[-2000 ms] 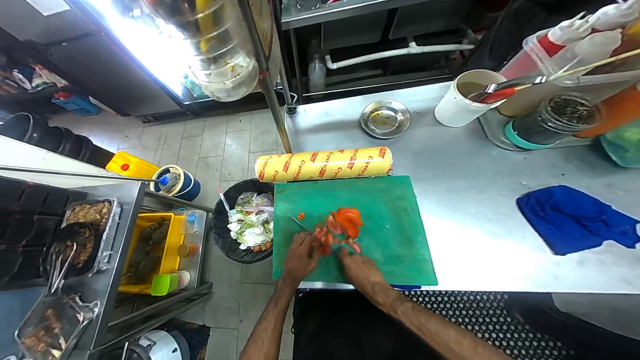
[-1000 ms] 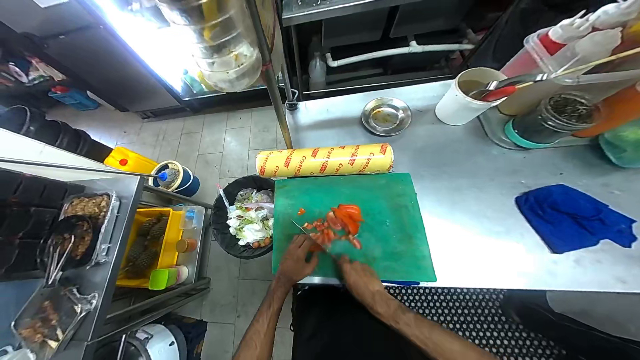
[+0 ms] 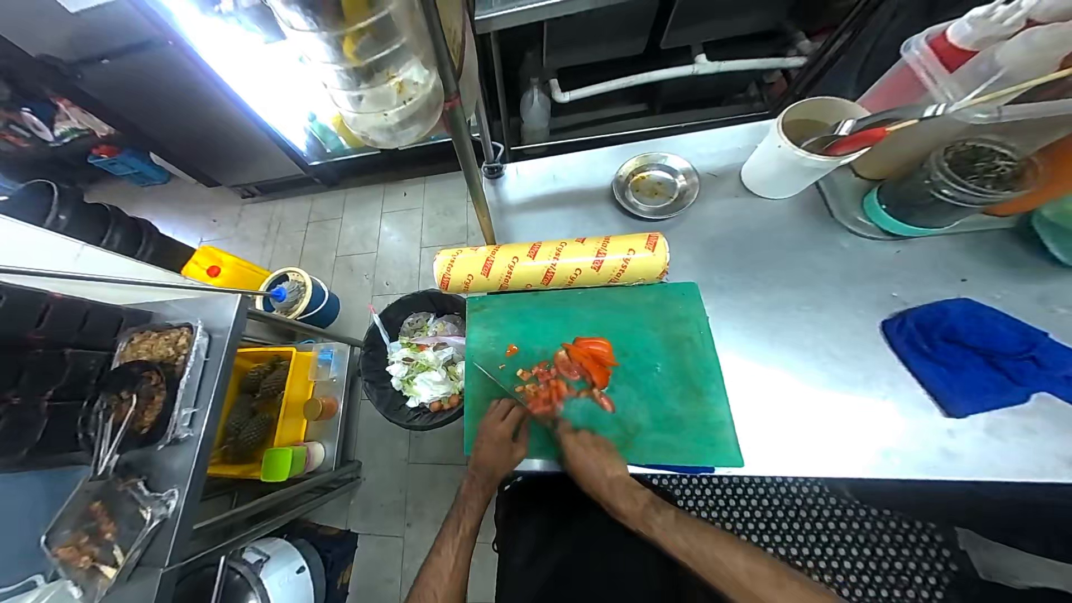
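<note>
A knife [image 3: 499, 382] lies slanted over the left part of a green cutting board [image 3: 670, 360], its thin blade pointing up and left. My right hand [image 3: 590, 459] is closed around its handle end, which the fingers mostly hide. Beside the blade, at the board's lower left edge, is my left hand [image 3: 501, 437], its fingertips bent close to the metal; their exact contact is unclear. Chopped tomato pieces [image 3: 544, 387] are scattered just above both hands. Larger tomato slices [image 3: 593, 358] rest together at the upper right of these pieces.
Behind the board lies a yellow roll of cling film [image 3: 553, 263]. A black-lined bin [image 3: 368, 381] with food scraps stands left of the board. On the steel counter are a metal dish [image 3: 656, 186], a white utensil container [image 3: 775, 167] and a blue cloth [image 3: 976, 356].
Both hands stay near the board's lower edge. The knife has shifted slightly, and the small tomato pieces lie somewhat differently than two seconds ago.
</note>
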